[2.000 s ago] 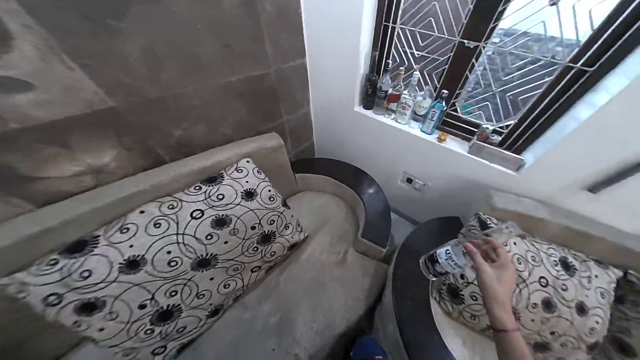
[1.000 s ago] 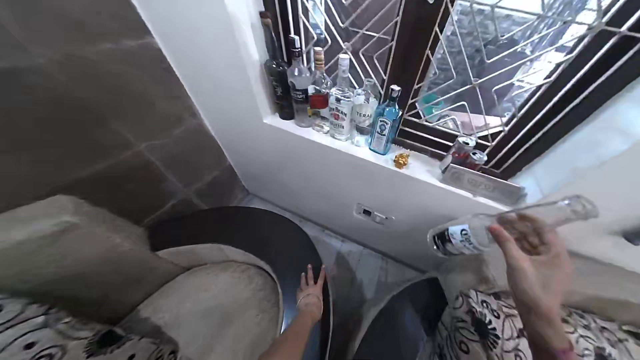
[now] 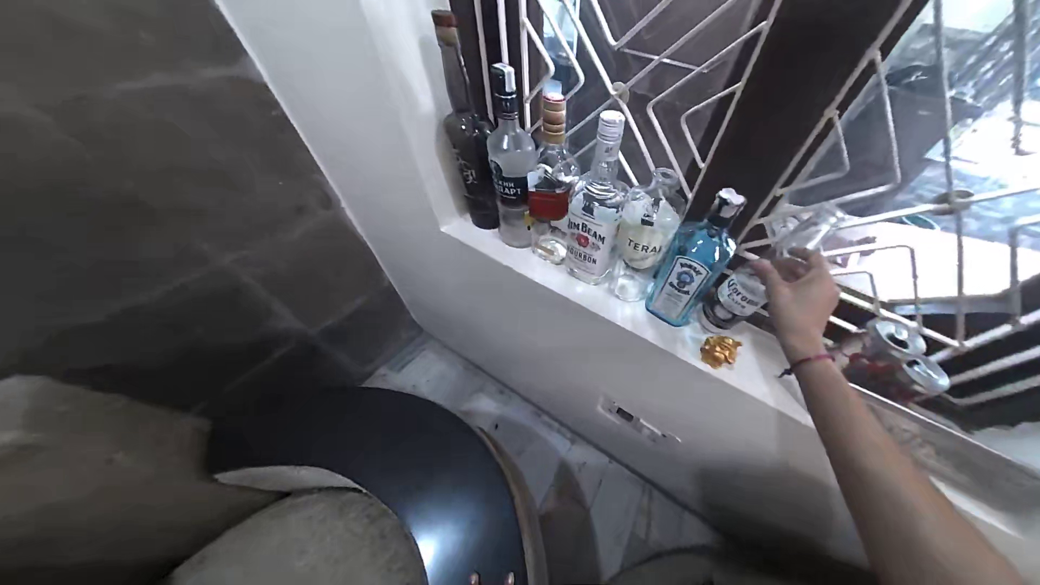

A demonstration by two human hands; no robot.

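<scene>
My right hand [image 3: 800,301] grips a clear glass Corona bottle [image 3: 735,294] around its middle, at the right end of a row of bottles on the white windowsill [image 3: 609,305]. Its base is at the sill, close beside a blue Bombay gin bottle [image 3: 691,264]. A small gold ornament [image 3: 720,351] lies in front of it. Leftward stand a Teral-marked clear bottle [image 3: 646,240], a Jim Beam bottle [image 3: 593,231] and several others. Of my left hand [image 3: 491,578], only fingertips show at the bottom edge, over the black curved ledge; its grip is hidden.
White metal bars [image 3: 812,195] cover the window behind the sill. Drink cans [image 3: 894,357] stand right of my right hand, behind a grey box-like block [image 3: 918,439]. Below the sill is a wall socket [image 3: 638,421]. A black curved ledge [image 3: 390,455] borders the beige seat [image 3: 309,544].
My right hand has carried the Corona bottle from over the patterned cushion to the windowsill beside the blue bottle. My left hand, on the black ledge a second ago, has almost left the view. The view has moved closer.
</scene>
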